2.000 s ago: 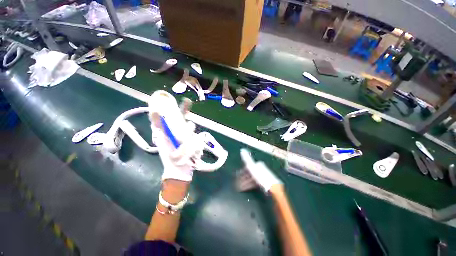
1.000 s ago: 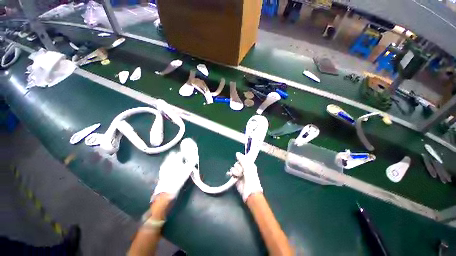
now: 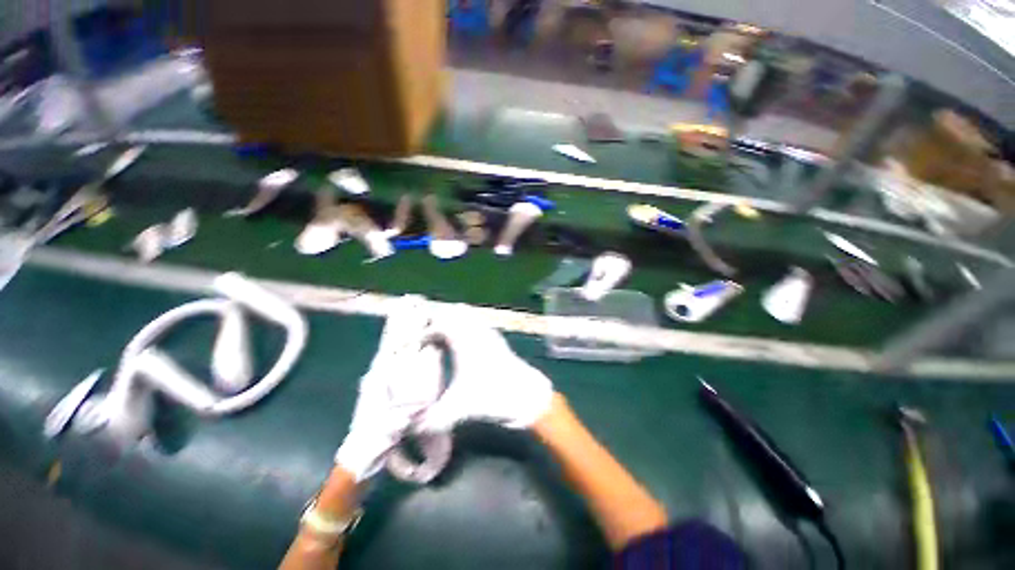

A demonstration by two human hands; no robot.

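Observation:
My left hand (image 3: 381,406) and my right hand (image 3: 484,373), both in white gloves, are close together in front of me. Both hold a white neck fan body (image 3: 421,454); its curved band shows below and between the gloves. The gloves hide most of its ends, and the picture is blurred. Another white neck fan body (image 3: 292,334) lies on the green bench to the left. A black electric screwdriver (image 3: 762,448) lies on the bench to the right with its cord towards me.
A clear screw box (image 3: 601,326) sits at the metal edge rail (image 3: 779,352). Housing parts lie on the green belt behind, with a large cardboard box (image 3: 323,78) beyond. A hammer with a yellow-green handle (image 3: 920,501) lies at the right.
The view has turned to the right. My hands have come together around the neck fan body, which was held spread between them a second ago. The hammer has come into view.

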